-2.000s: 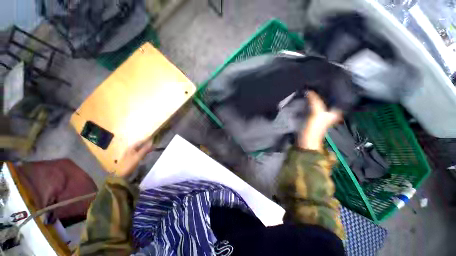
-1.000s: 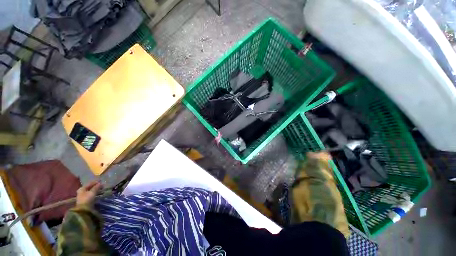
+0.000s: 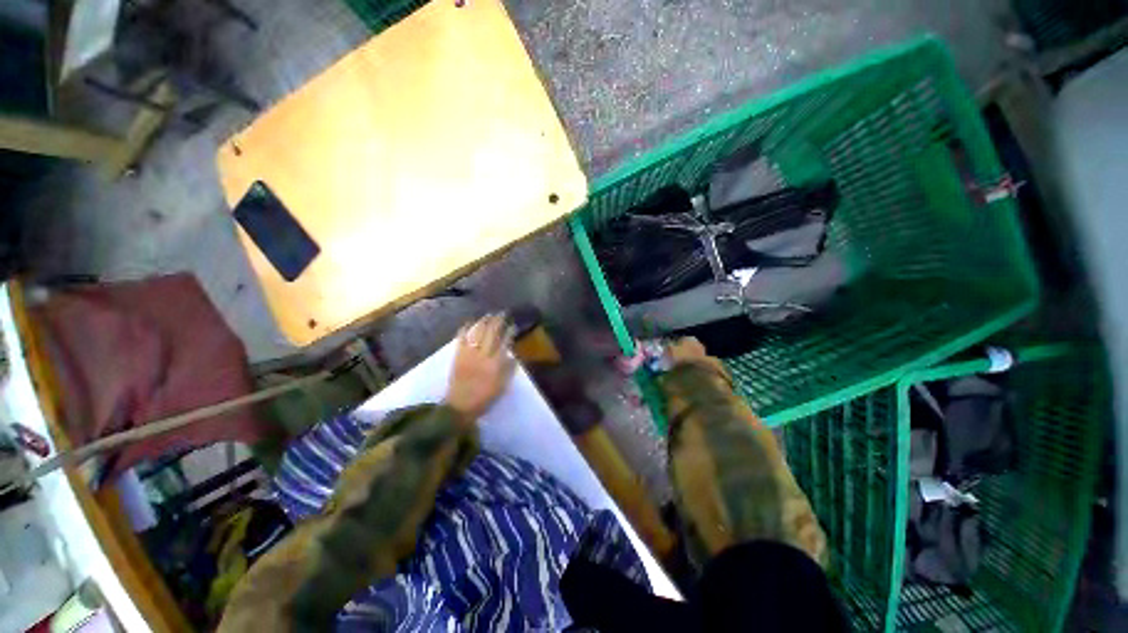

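Observation:
My left hand [image 3: 482, 367] lies on the white board [image 3: 532, 420] beside the striped blue cloth [image 3: 476, 532]. It holds nothing, and its fingers are extended. My right hand [image 3: 687, 355] is at the near rim of a green plastic crate [image 3: 810, 414], beside a pink tie; its fingers are small and partly hidden, so a grip cannot be made out. Inside the crate lie dark grey and black bundled pieces [image 3: 773, 241], tied with thin pale cord and bearing a small white tag.
A yellow-topped stool [image 3: 408, 148] with a phone [image 3: 276, 231] on it stands left of the crate. A second green crate [image 3: 901, 495] with dark pieces is at the lower right. Reddish-brown cloth [image 3: 149, 359] hangs by the wooden-edged white table [image 3: 74, 495] at left. A pale surface borders the right edge.
The view has shifted, and the stool and crates appear larger. My left hand has gone from the strap at left to the white board. My right hand has moved from beside the second crate to the first crate's rim.

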